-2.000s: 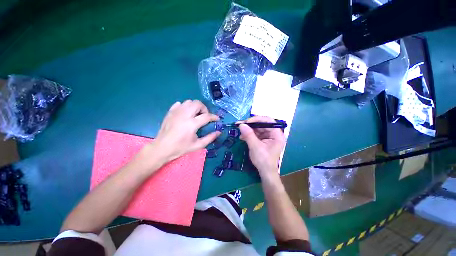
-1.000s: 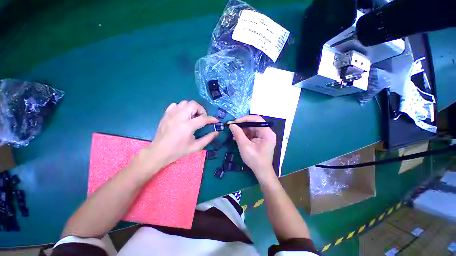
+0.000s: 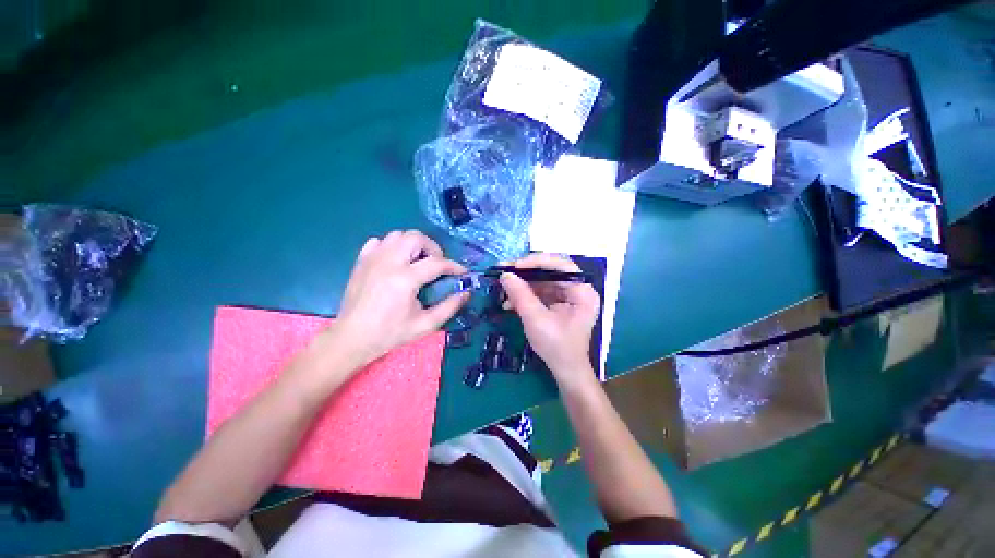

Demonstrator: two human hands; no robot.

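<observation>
My left hand (image 3: pixel 398 286) holds a small dark housing (image 3: pixel 466 283) between thumb and fingertips. My right hand (image 3: pixel 554 311) grips a slim black pen-like tool (image 3: pixel 546 275), its tip pointing left at the housing. Whether the tip touches it is too small to tell. Several loose black housings (image 3: pixel 496 351) lie on the green mat just below the hands. A black adhesive sheet (image 3: pixel 595 269) lies over white paper (image 3: pixel 584 207), partly hidden behind my right hand.
A pink foam sheet (image 3: pixel 327 403) lies under my left forearm. A labelled clear bag (image 3: pixel 480 164) lies beyond the hands. A second bag (image 3: pixel 82 267) and a dark housing pile (image 3: pixel 38 458) are far left. A black-and-white machine (image 3: pixel 698 147) and black tray (image 3: pixel 873 267) are at right.
The right hand with the tool has moved left from the loose housings to the housing in my left hand, uncovering part of the black sheet. The view has shifted slightly.
</observation>
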